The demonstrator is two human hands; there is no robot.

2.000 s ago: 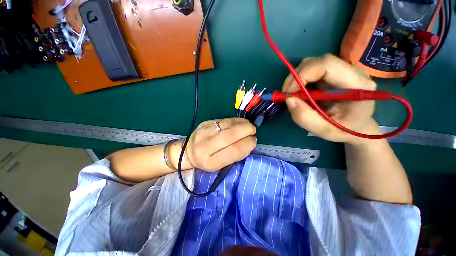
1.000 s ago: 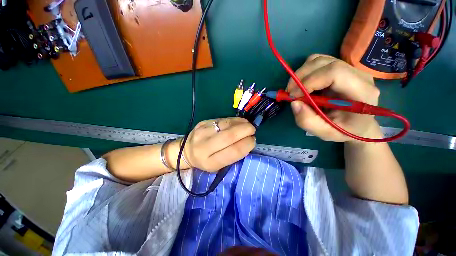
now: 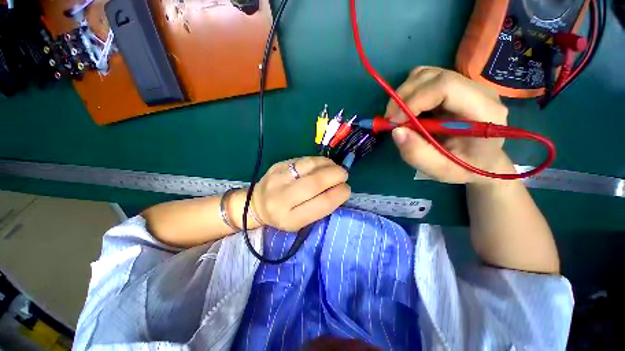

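Note:
My left hand [image 3: 301,192] is closed around the black test probe [image 3: 349,160] and a coiled black AV cable [image 3: 363,145]. Yellow [image 3: 321,129], white [image 3: 332,130] and red [image 3: 343,131] RCA plugs stick out beyond its fingers, metal pins pointing away from me. My right hand [image 3: 445,123] grips the red test probe [image 3: 449,127], its tip at the red plug's pin; whether they touch is too small to tell. The probe's red wire loops in front of the right hand. A black wire [image 3: 261,123] runs over the left wrist.
The orange multimeter [image 3: 480,51] lies at the upper right. The orange-brown test board [image 3: 226,62] with a dark grey box [image 3: 145,55] and small sockets [image 3: 65,58] is at the upper left. Steel rules [image 3: 151,179] lie along the bench's near edge. Black cables [image 3: 17,51] are heaped at the far left.
Both hands, the plugs and the red probe sit slightly higher and further left in the picture, as do the board and multimeter. The hold of each hand looks the same.

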